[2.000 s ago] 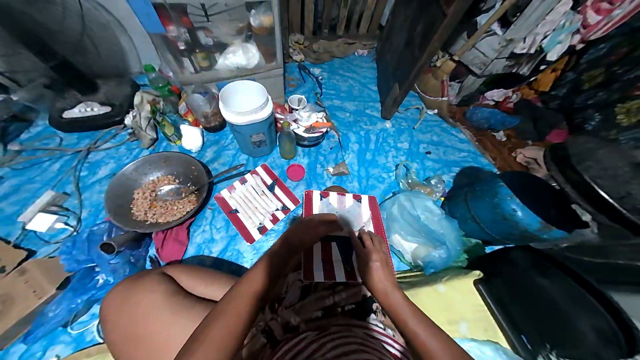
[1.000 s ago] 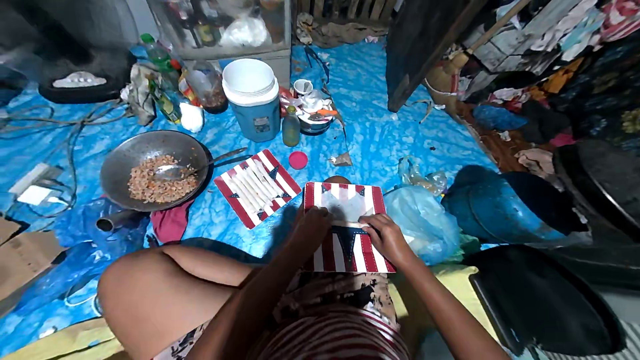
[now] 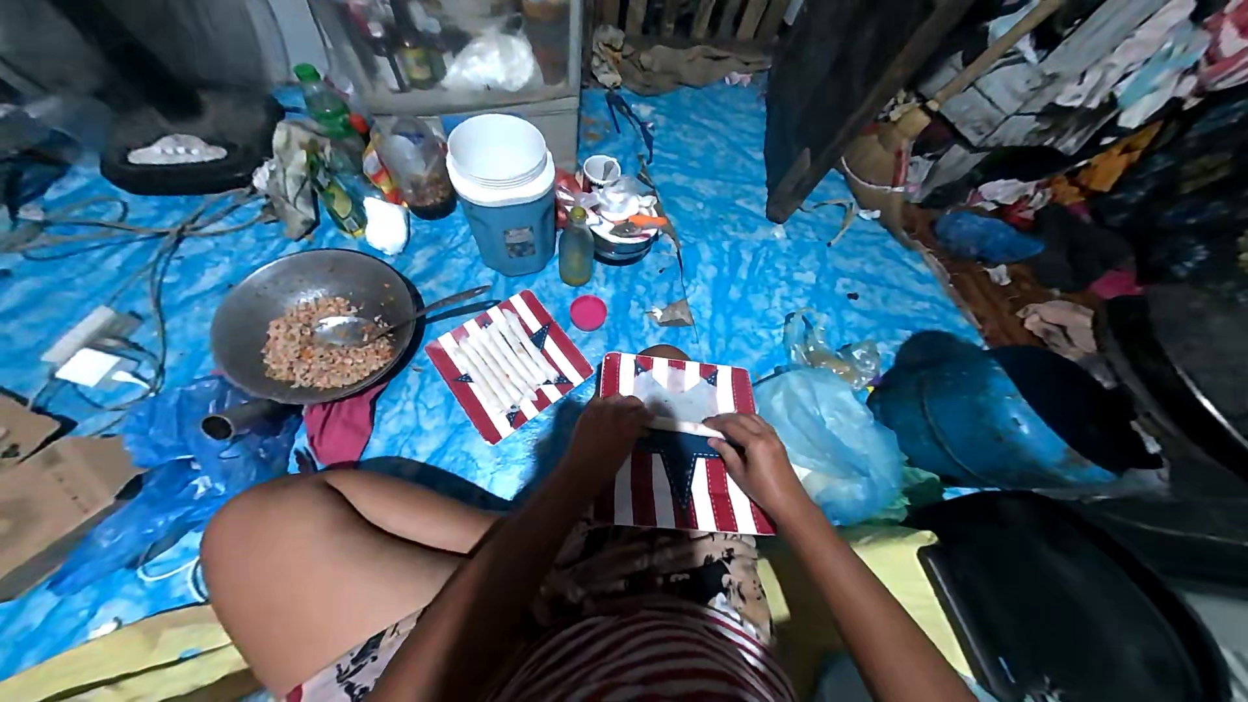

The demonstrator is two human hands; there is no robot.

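Observation:
A thin white wrapper (image 3: pixel 678 392), partly rolled into a narrow roll, lies on a red, white and blue square mat (image 3: pixel 643 497) with a star pattern. My left hand (image 3: pixel 616 426) grips the roll's left end, while my right hand (image 3: pixel 749 450) has its fingers on the right end. Left of them, a second mat (image 3: pixel 468 409) of the same pattern bears several finished white rolls (image 3: pixel 502 359) side by side. Farther left, a wok (image 3: pixel 239 331) holds chopped filling (image 3: pixel 312 366) and a metal spoon (image 3: pixel 341 330) whose handle rests over the rim.
A blue cooler with white top (image 3: pixel 509 229), a small glass bottle (image 3: pixel 576 253) and a pink lid (image 3: pixel 588 312) are ahead on the blue floor sheet. A light blue plastic bag (image 3: pixel 829 434) touches the mat's right side, near a blue metal tank (image 3: pixel 955 409). Cables (image 3: pixel 161 253) lie at left.
Two seconds ago my hands were close together over the wrapper; now they are apart at the two ends of a roll. The wrapper's near part has been rolled up.

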